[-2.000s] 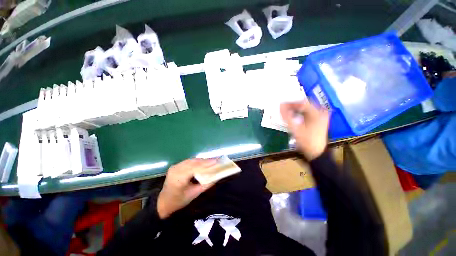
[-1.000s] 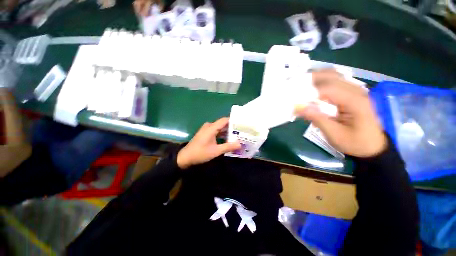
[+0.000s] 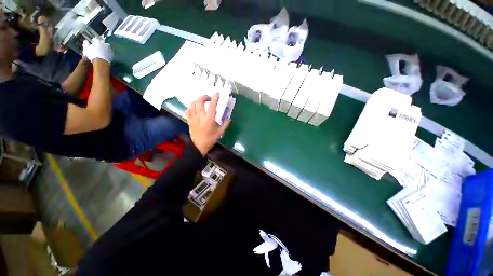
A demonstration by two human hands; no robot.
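Note:
My left hand (image 3: pixel 205 124) is at the near end of the short row of white retail boxes (image 3: pixel 202 85), its fingers on the last box (image 3: pixel 224 109), which shows a purple panel. A longer row of white boxes (image 3: pixel 281 86) stands behind it with flaps up. Both rows' left part rests on a white sheet (image 3: pixel 162 86). My right hand is not in view. A stack of white card inserts (image 3: pixel 381 124) lies to the right, with leaflets (image 3: pixel 440 178) spread beside it and a fanned pile of printed leaflets (image 3: pixel 419 215) near the bench edge.
Frosted bagged parts (image 3: pixel 402 75) lie on the belt; more stand behind the long row (image 3: pixel 278 39). The blue bin (image 3: pixel 473 226) is at the right edge. A neighbouring worker's white-gloved hand (image 3: pixel 98 49) is near a slotted tray (image 3: pixel 136 28). A carton (image 3: pixel 208 188) sits below the bench.
The view has swung left. My left hand has moved from in front of me to the short box row, with the purple-panel box. My right hand has left the picture.

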